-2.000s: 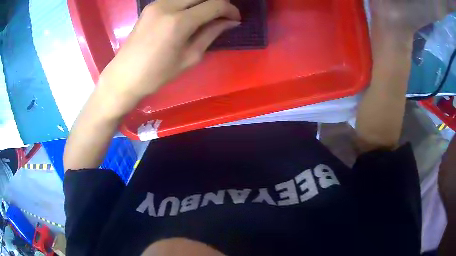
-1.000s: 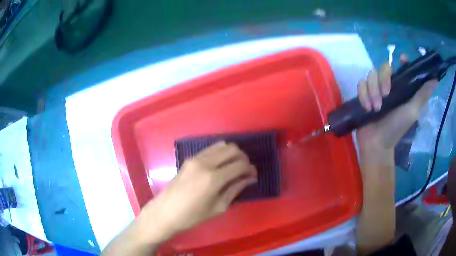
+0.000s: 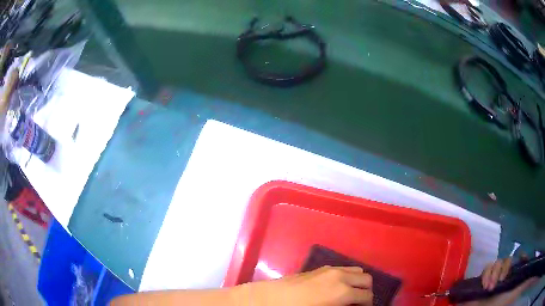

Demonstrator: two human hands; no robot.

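The red plastic tray (image 3: 364, 203) lies on a white foam sheet (image 3: 203, 179). The dark screw plate (image 3: 387, 285) lies tilted in the tray. My left hand (image 3: 334, 285) is over the plate with bent fingers; its fingertips point down and I cannot tell whether they pinch a screw. My right hand (image 3: 499, 281), at the lower right edge and partly cut off, is around the black electric screwdriver (image 3: 478, 290). Its thin bit points left over the tray's right side.
A black headband (image 3: 284, 57) lies on the green conveyor belt (image 3: 382, 113); another headband (image 3: 484, 89) is at the right. A can-like object (image 3: 33, 137) in clear plastic stands at the left on a white sheet. A blue bin (image 3: 66, 263) is below the worktop's edge.
The view has swung up and left, so the belt and headbands show and the tray sits lower. My left hand stays over the plate. The screwdriver stays in my right hand.
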